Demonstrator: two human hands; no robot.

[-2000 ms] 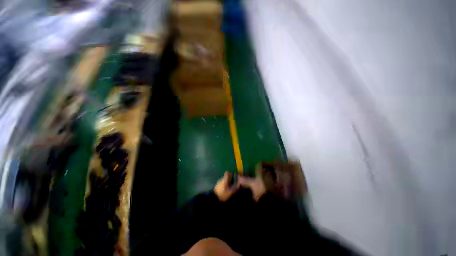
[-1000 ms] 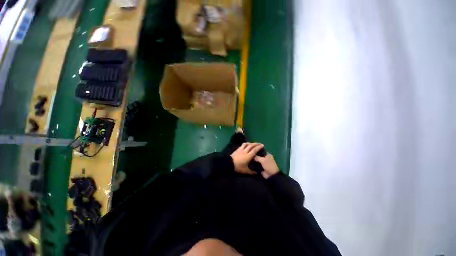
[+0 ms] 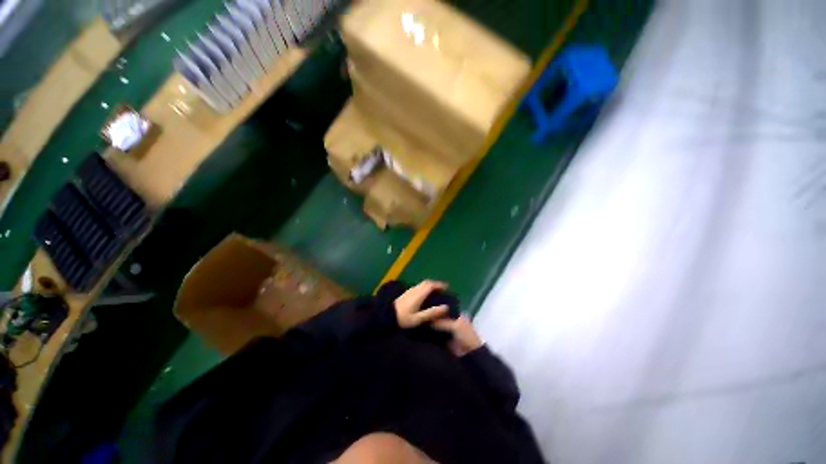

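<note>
My left hand [image 3: 420,305] and my right hand [image 3: 460,333] are close together in front of my body, at the lower middle of the view. A small black object [image 3: 442,301] lies between them, partly covered by the fingers. Both hands are on it, the left over its upper left side and the right at its lower right. It is small and blurred, so I cannot tell what it is. Dark sleeves cover both arms.
An open carton [image 3: 235,290] stands on the green floor at left. Large cartons [image 3: 435,68] stand ahead beside the yellow line. A blue stool [image 3: 575,86] is beyond it. A tan bench [image 3: 181,154] at left holds black trays [image 3: 91,222] and upright pale dividers [image 3: 254,45].
The view has turned, so the bench and floor line now slant. The open carton has shifted left and lower, and the blue stool has come into view. Both hands stay together on the black object.
</note>
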